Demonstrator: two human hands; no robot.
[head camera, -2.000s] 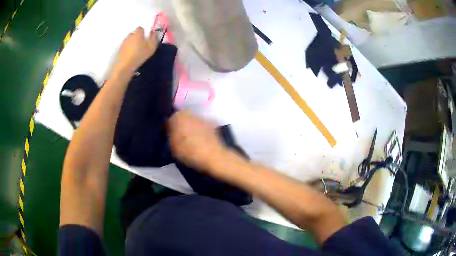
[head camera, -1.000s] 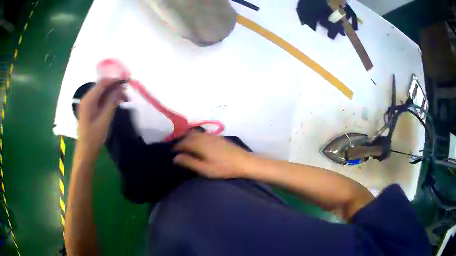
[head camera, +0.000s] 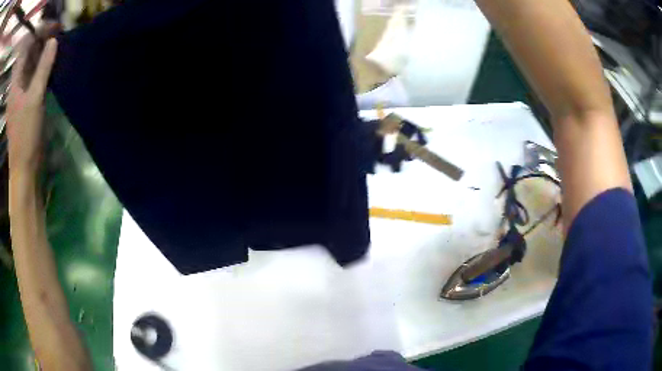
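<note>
The large dark navy garment (head camera: 218, 138) hangs spread out above the table and fills the upper left of the picture. Its lower edge has a notch near the middle. My left hand (head camera: 35, 69) is at the picture's upper left and grips the garment's edge there. My right forearm rises at the right and leaves over the top edge, so my right hand is out of the picture. The garment's upper edge is cut off. The pink hanger does not show.
The steam iron (head camera: 479, 274) lies at the table's right, with cables behind it. The yellow-orange strip (head camera: 412, 217), a brown strip (head camera: 437, 161) and dark scraps (head camera: 395, 151) lie beyond it. The black tape roll (head camera: 152, 336) is at lower left on the white table (head camera: 305, 311).
The garment has risen from the wearer's lap and table edge and is now spread out in the air. Both arms are raised and wide apart. The view has tilted up; the pink hanger has gone from sight.
</note>
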